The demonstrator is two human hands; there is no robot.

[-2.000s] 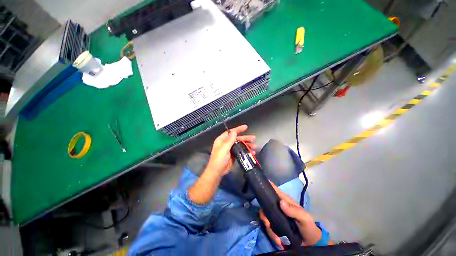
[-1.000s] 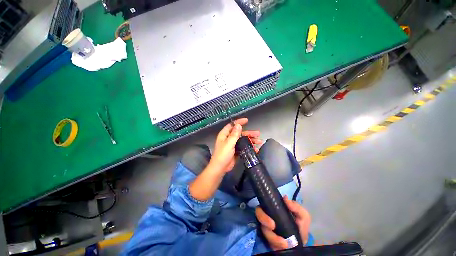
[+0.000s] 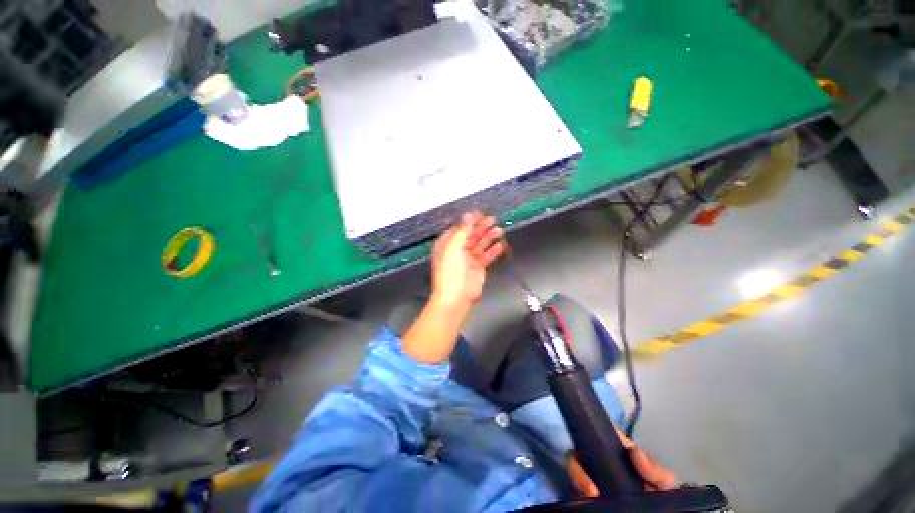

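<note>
A silver metal enclosure (image 3: pixel 441 120) lies on the green bench mat (image 3: pixel 702 60), its dark vented side facing me at the bench edge. My left hand (image 3: pixel 465 263) is raised at that vented side, palm partly turned up and fingers curled. Whether it holds a small screw cannot be seen. My right hand (image 3: pixel 627 469) grips the lower part of a black electric screwdriver (image 3: pixel 582 406) at the bottom of the view. The driver's thin bit points up and left toward my left fingers, apart from the enclosure.
A yellow tape roll (image 3: pixel 188 252) and tweezers (image 3: pixel 268 250) lie left. A paper cup (image 3: pixel 219 98) sits by a white cloth (image 3: pixel 263 124). A yellow utility knife (image 3: pixel 640 100) lies right. A hardware bag (image 3: pixel 547 25) and long black part (image 3: pixel 356 30) are behind. A black cord hangs right.
My left hand has moved off the driver's front end, up to the enclosure's vented side, and its fingers have spread somewhat. The driver has moved right and down, with its bit now exposed.
</note>
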